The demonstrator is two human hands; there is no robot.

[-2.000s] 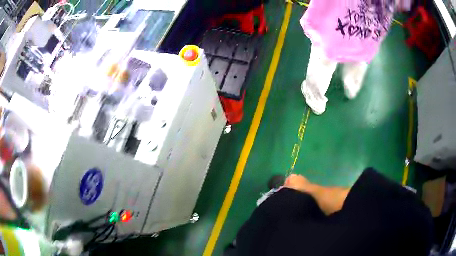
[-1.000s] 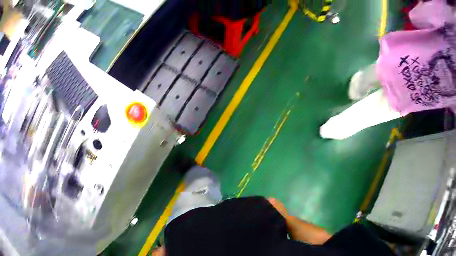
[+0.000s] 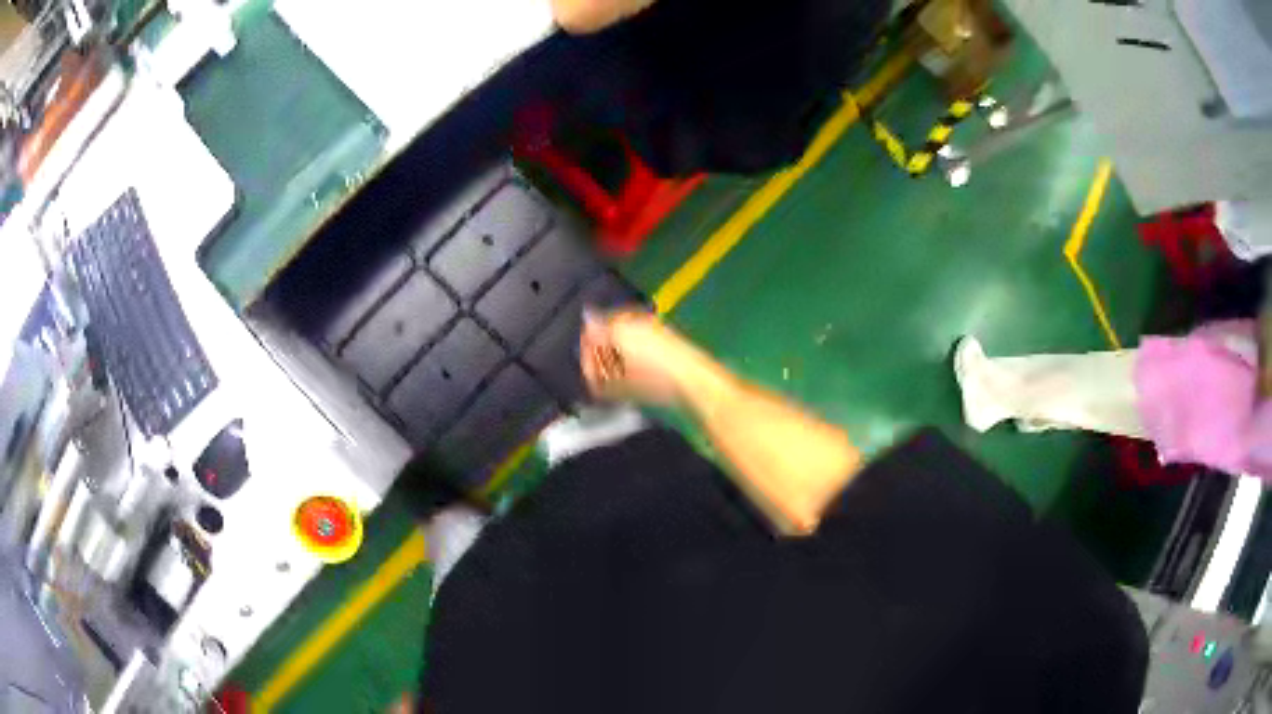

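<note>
My right hand (image 3: pixel 628 359) is blurred near the middle of the view, at the end of a bare forearm. It overlaps the near right part of a large dark tray (image 3: pixel 460 310) with rectangular pockets, low beside the white workstation. I cannot tell whether it touches the tray, how its fingers are set or whether it holds anything. My left hand is not identifiable; only a tiny skin-toned patch shows at the bottom edge. My black clothing fills the bottom. My shoes show partly, blurred.
A white machine top with a red-yellow emergency button (image 3: pixel 328 527) and a keyboard (image 3: pixel 142 314) is at left. A person in black (image 3: pixel 753 77) is at the top. A person in pink (image 3: pixel 1202 395) is at right. A red stool (image 3: pixel 635 202) stands beyond the tray. Yellow lines cross the green floor.
The view has turned and moved forward along the aisle. The button has moved lower left, and the person in black has appeared at the top. My right hand has come into clear view.
</note>
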